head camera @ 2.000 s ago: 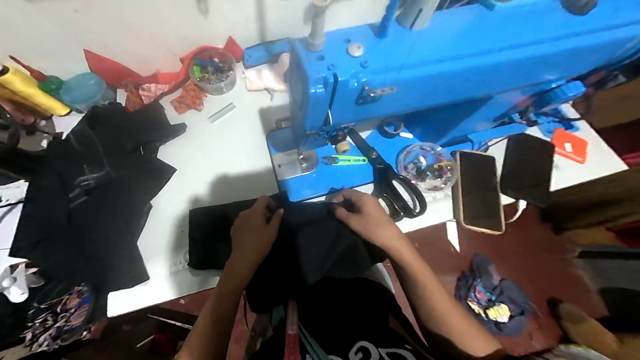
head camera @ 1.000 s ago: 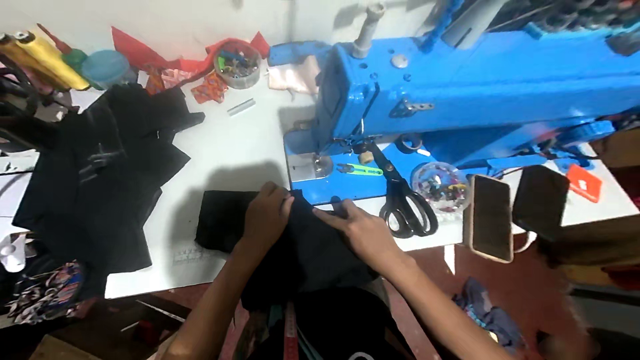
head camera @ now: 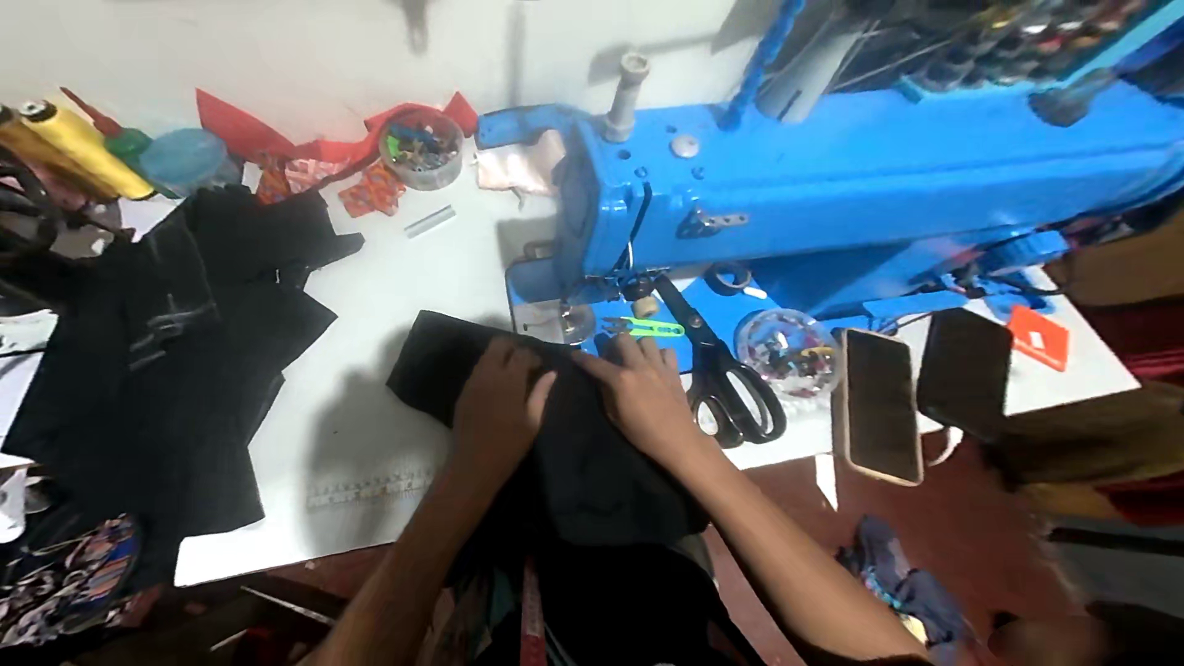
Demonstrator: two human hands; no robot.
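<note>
Black fabric hangs over the front edge of the white table, its upper part lying just left of and in front of the sewing machine's needle area. My left hand rests on it with bent fingers, holding the cloth near its top edge. My right hand lies on the fabric's right side, fingers near the machine bed; whether it pinches the cloth is hard to tell. Beside that hand are black-handled scissors and green thread snips. The blue sewing machine stands behind, with a metal needle plate.
Cut black fabric pieces cover the table's left side. Behind them are yellow thread cones and a tub of small items. To the right sit a clear bowl, a phone, a dark flat object and an orange piece.
The black fabric's left part has turned, its outer end now angled upward. My right hand has come closer to the machine bed and scissors. The view has shifted.
</note>
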